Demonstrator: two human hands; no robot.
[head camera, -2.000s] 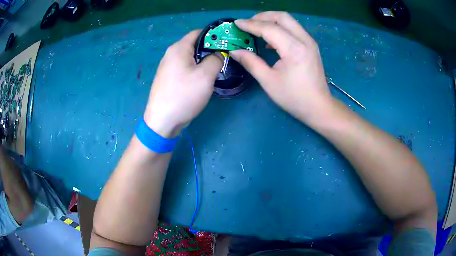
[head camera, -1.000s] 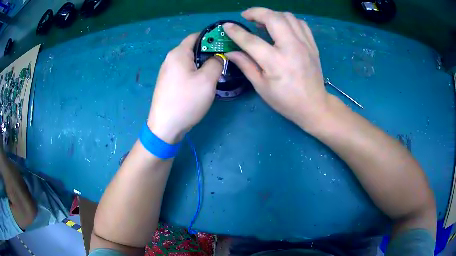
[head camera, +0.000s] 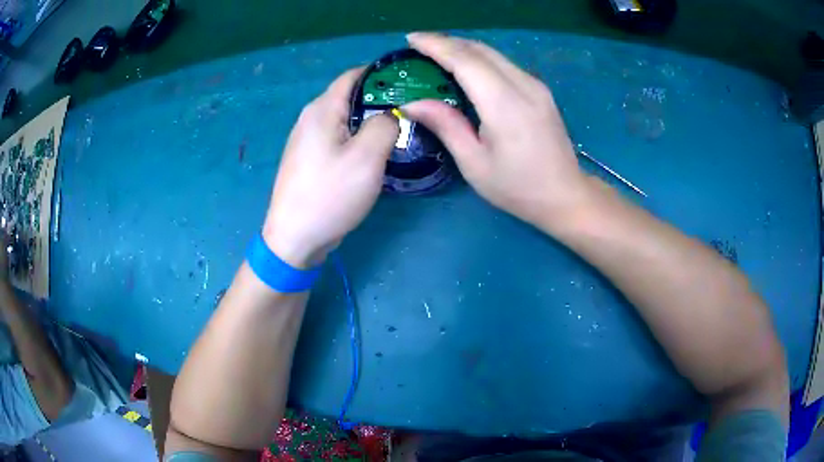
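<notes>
A black oval housing (head camera: 420, 177) lies open side up on the blue-green mat, near its far edge. A green half-moon circuit board (head camera: 411, 81) sits inside its far end. A white and yellow patch (head camera: 404, 132) shows below the board. My left hand (head camera: 330, 162) grips the housing's left side, with the thumb inside by the patch. My right hand (head camera: 506, 135) holds the right side, fingers around the far rim and thumb at the board's near edge. The fingertips beyond the rim are hidden.
A thin silver shaft (head camera: 614, 172) lies right of my right hand, its handle end hidden. A dark green conveyor (head camera: 361, 16) carries black housings (head camera: 102, 47) beyond the mat. Cardboard with green boards (head camera: 34, 198) is at left. A blue cord (head camera: 353, 352) hangs from my wristband. Another person's arm (head camera: 36, 347) shows lower left.
The board now lies lower and flatter in the housing. My right fingers have moved off the board to the housing's far rim. The housings on the conveyor have shifted.
</notes>
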